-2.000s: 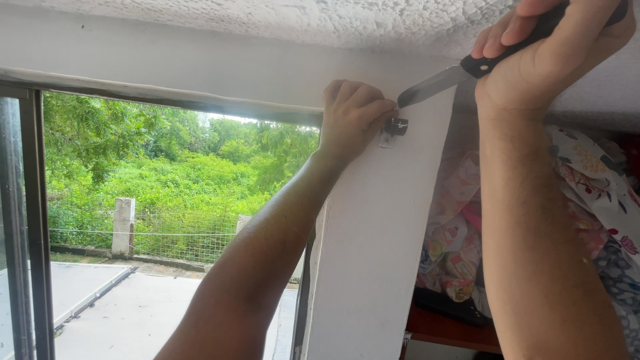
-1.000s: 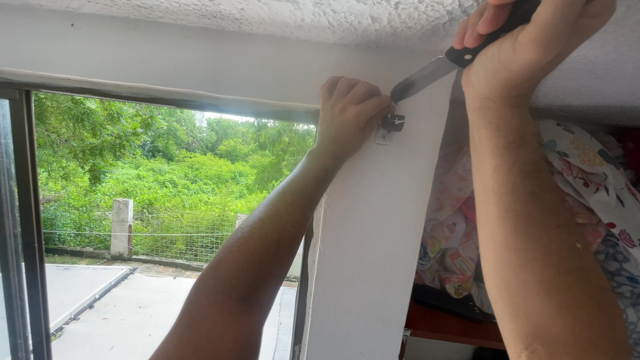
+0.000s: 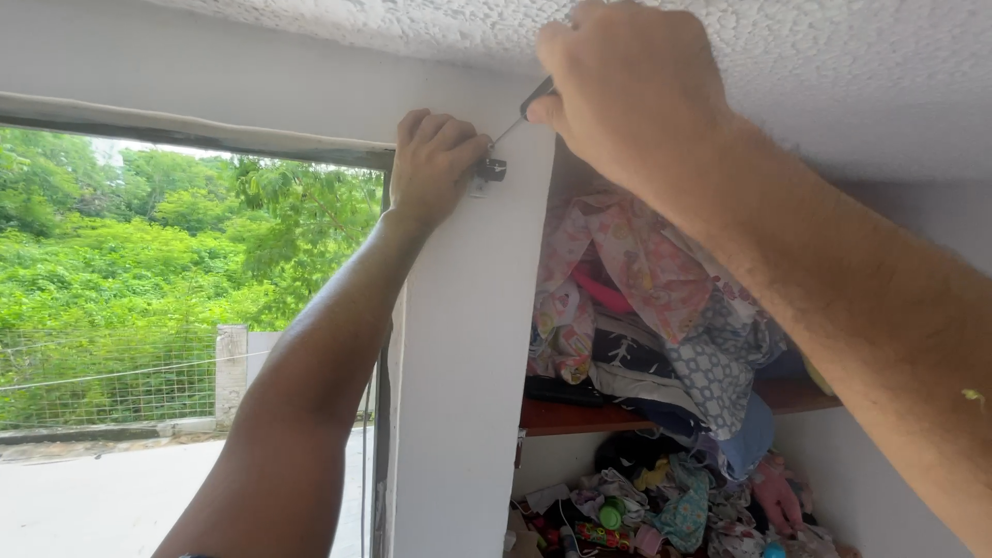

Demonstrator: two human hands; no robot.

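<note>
High on the white wall strip beside the window, a small dark bracket (image 3: 493, 170) is fixed, with a pale or clear piece just below it. My left hand (image 3: 435, 164) is against the wall at the bracket's left, its fingertips at the bracket's upper edge; whether they pinch anything is hidden. My right hand (image 3: 632, 85), up by the ceiling, is closed around the dark handle of a knife (image 3: 535, 99). The blade looks thin, seen nearly edge-on, and slants down left to a spot just above the bracket, beside my left fingertips.
The window frame (image 3: 385, 310) runs down left of the wall strip, with greenery and a wire fence outside. Right of the strip, a reddish wooden shelf (image 3: 581, 419) holds piled fabrics (image 3: 651, 287), with more cloth and small items below. The textured ceiling (image 3: 852, 70) is close overhead.
The knife was seen broadside before and now shows nearly edge-on, as my right hand has turned over. My left hand stays at the bracket. The view has shifted, showing more of the shelves.
</note>
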